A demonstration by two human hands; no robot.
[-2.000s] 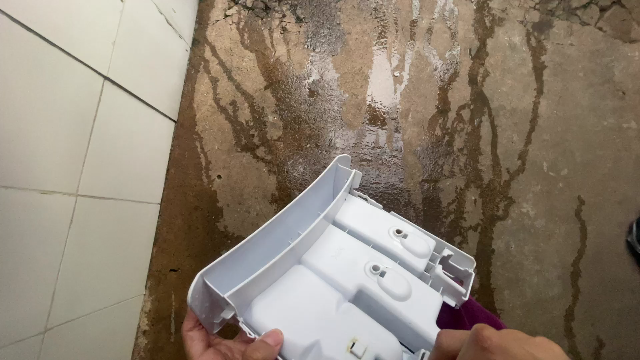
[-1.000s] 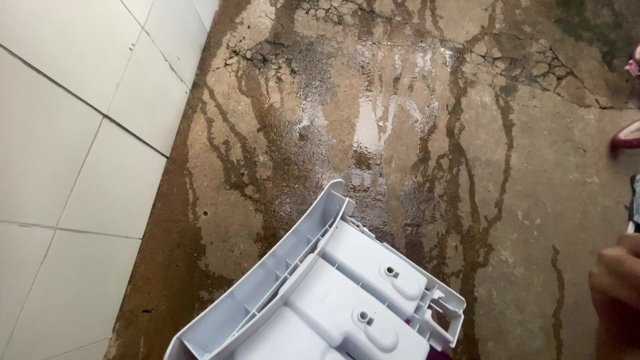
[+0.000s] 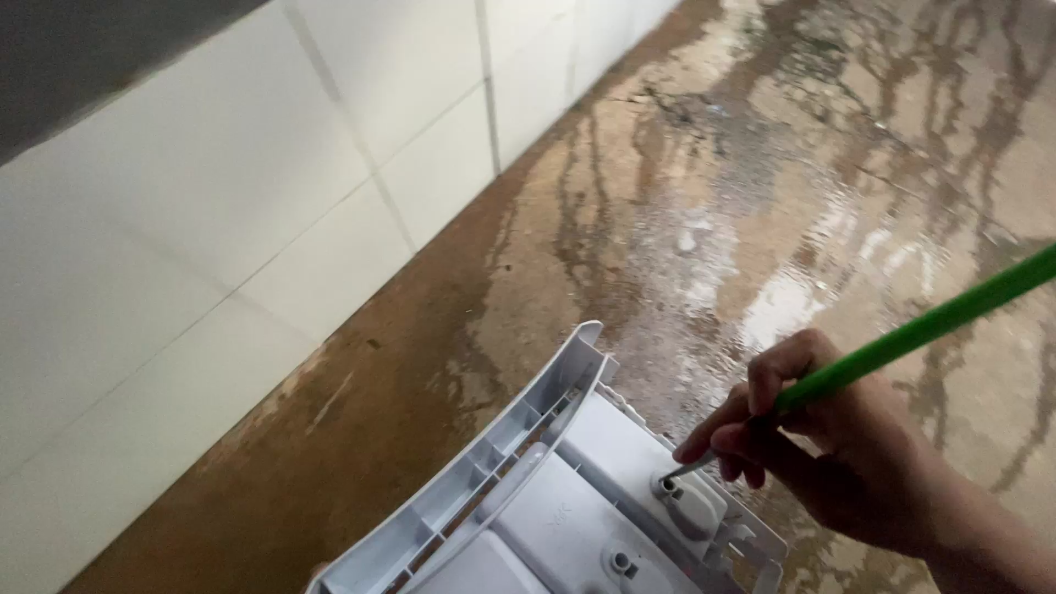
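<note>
A pale grey-white moulded plastic drawer or tray point(image 3: 544, 503) lies tilted at the bottom of the view, its ribbed front panel along the left side. My right hand point(image 3: 817, 445) grips a thin tool with a long green handle point(image 3: 924, 330). The tool's narrow metal end touches or nearly touches a small round socket point(image 3: 667, 485) on the plastic piece. A second such socket point(image 3: 620, 563) shows lower down. Of my left hand, only a sliver of skin point(image 3: 320, 569) may show at the piece's lower left edge; its grip is hidden.
A white tiled wall point(image 3: 247, 272) runs diagonally along the left, with a dark area point(image 3: 99, 58) above it. Beyond the plastic piece lies a wet, cracked concrete floor point(image 3: 726, 214).
My right hand has come in from the right edge with the green-handled tool, its end now at the upper socket. The view has swung toward the wall.
</note>
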